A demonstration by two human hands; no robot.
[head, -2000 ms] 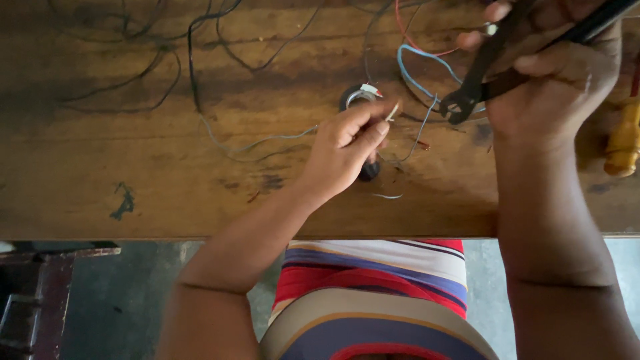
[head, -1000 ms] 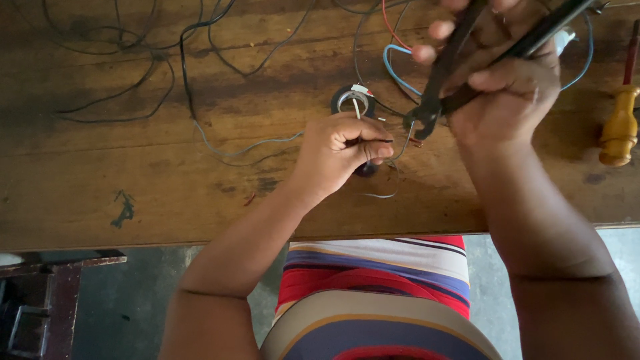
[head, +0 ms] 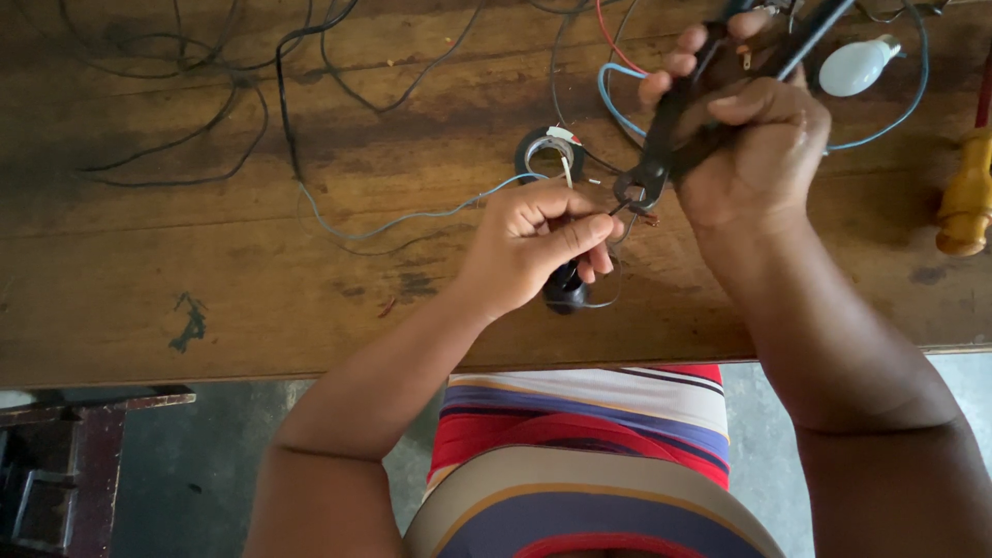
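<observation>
My left hand pinches a thin dark wire between thumb and fingers. The wire's end lies at the jaws of dark metal pliers, whose handles are spread apart in my right hand. Whether the jaws touch the wire I cannot tell. Just beyond my left fingers lies a roll of black tape, with a white stick-like piece at its opening. A black rounded object, partly hidden, sits below my left hand. A thin light-blue wire runs leftward from that hand.
A white light bulb lies at the upper right beside a looped blue wire. A yellow-handled tool is at the right edge. Black cables spread over the upper left of the wooden table. Its near edge runs before my body.
The pliers in my right hand have moved left to my left fingers. My left hand held a short pale piece two seconds ago; now it pinches a dark wire. The bulb has come into fuller view.
</observation>
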